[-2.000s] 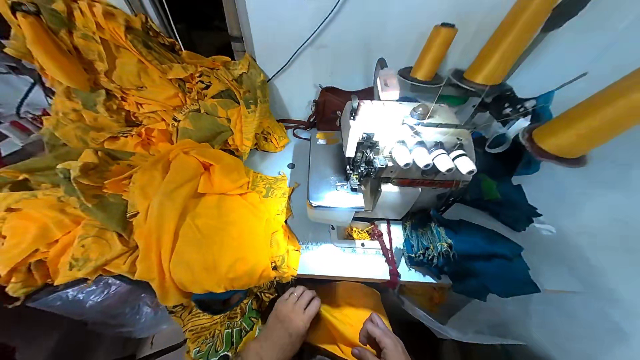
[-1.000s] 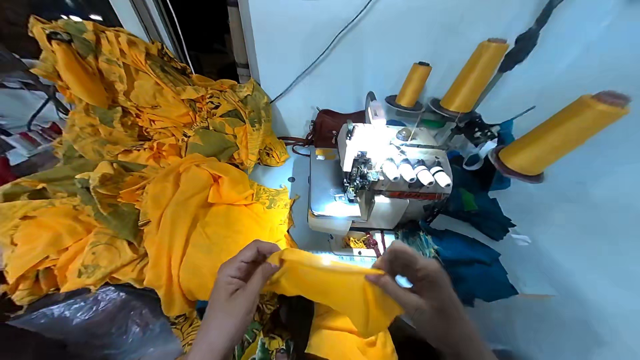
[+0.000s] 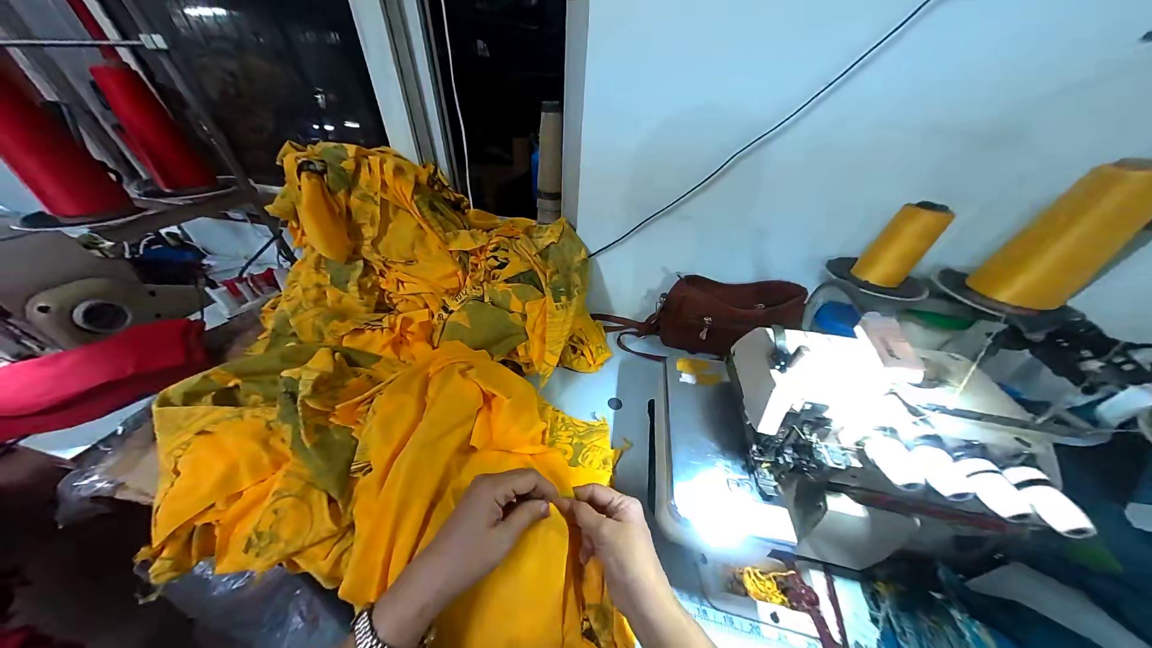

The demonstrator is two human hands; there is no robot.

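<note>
My left hand (image 3: 507, 522), with a watch or bracelet at the wrist, pinches the edge of a plain yellow-orange fabric piece (image 3: 504, 585). My right hand (image 3: 610, 531) grips the same edge close beside it, the fingertips of both hands almost touching. The fabric hangs below the hands, over the front of a heap of yellow and olive printed cloth (image 3: 396, 261). To the right of the hands stands a lit overlock sewing machine (image 3: 810, 387), its metal plate (image 3: 711, 459) nearest my right hand.
Yellow thread cones (image 3: 903, 243) and a brown bag (image 3: 729, 310) are behind the machine. Thread scraps (image 3: 765, 585) lie at its front. Red thread cones (image 3: 153, 126), a second sewing machine (image 3: 99, 306) and red cloth (image 3: 99, 373) are at the left. Clear plastic (image 3: 261, 603) lies below the heap.
The view has swung left. A second ago my hands held the yellow fabric stretched apart in front of the machine; now they are close together at its edge, by the cloth heap.
</note>
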